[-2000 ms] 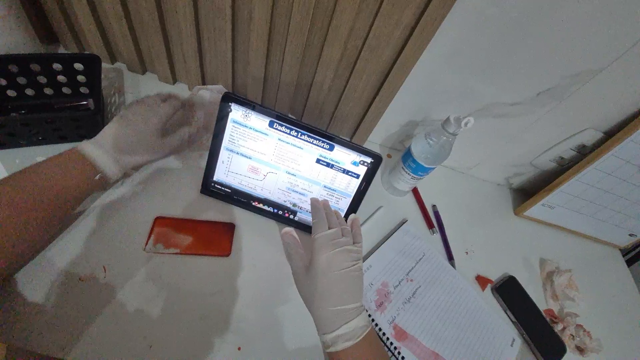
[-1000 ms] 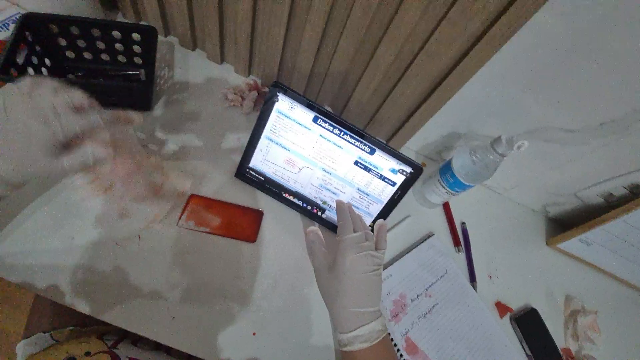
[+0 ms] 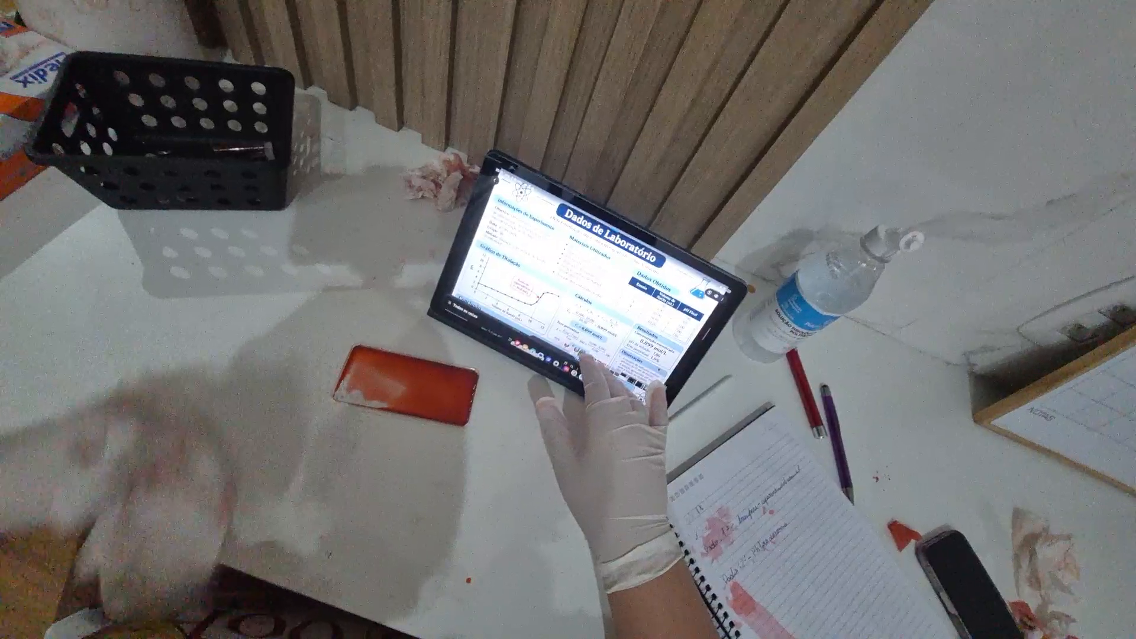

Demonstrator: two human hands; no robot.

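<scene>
My right hand (image 3: 612, 444), in a pale latex glove, touches the lower edge of a tablet (image 3: 577, 284) with spread fingers. The tablet leans near the wooden slats, its lit screen showing a page with text and a graph. At the lower left, my gloved left hand (image 3: 151, 497) is strongly blurred over the table's near edge; its fingers and anything in them cannot be made out. Between the hands lies a flat red-orange rectangular object (image 3: 408, 386) with a pale smear. Beside my right wrist is a spiral notebook (image 3: 799, 541) with handwriting and reddish stains.
A black perforated basket (image 3: 169, 133) stands at the upper left. Crumpled stained tissue (image 3: 442, 180) sits by the tablet. To the right are a plastic squeeze bottle (image 3: 821, 293), a red pen (image 3: 806, 395), a purple pen (image 3: 836, 444), a smartphone (image 3: 967, 586), more tissue (image 3: 1043, 555) and a framed planner (image 3: 1074, 408).
My left hand has moved from beside the tablet, past the basket, down to the table's near left edge. The crumpled tissue behind the tablet has come into sight. My right hand stays at the tablet.
</scene>
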